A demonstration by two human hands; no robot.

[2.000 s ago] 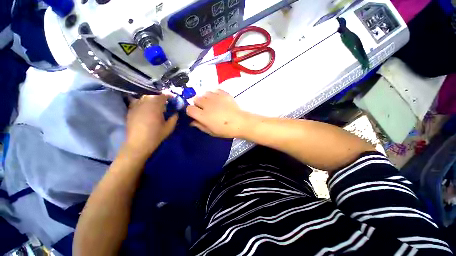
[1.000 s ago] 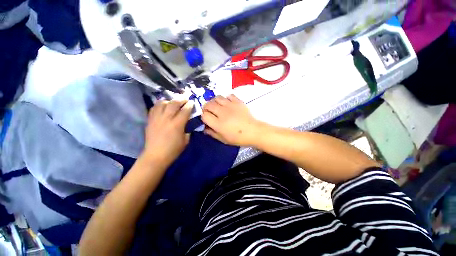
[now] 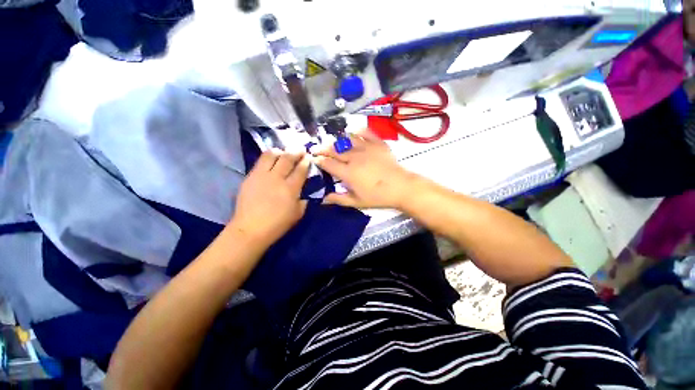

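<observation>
My left hand (image 3: 270,194) and my right hand (image 3: 367,171) are close together just in front of the needle area of the white sewing machine (image 3: 427,27). The fingertips of both press on the edge of a navy fabric panel (image 3: 305,247) at the presser foot (image 3: 312,146). The navy panel hangs down over the table's front edge towards my lap. Light grey-blue fabric (image 3: 164,145) joined with navy lies heaped left of my left hand. The exact stitch line is hidden by my fingers and glare.
Red-handled scissors (image 3: 423,114) lie on a red fabric scrap (image 3: 383,127) right of the needle. A dark green tassel-like bundle (image 3: 550,137) lies at the bed's right end. A ruler-like scale (image 3: 472,192) runs along the front edge. Magenta and pale cloth lie at the right.
The view has shifted, so the machine and hands appear further right. My hands stay at the needle on the navy fabric. More of the navy panel's right corner shows below my right hand.
</observation>
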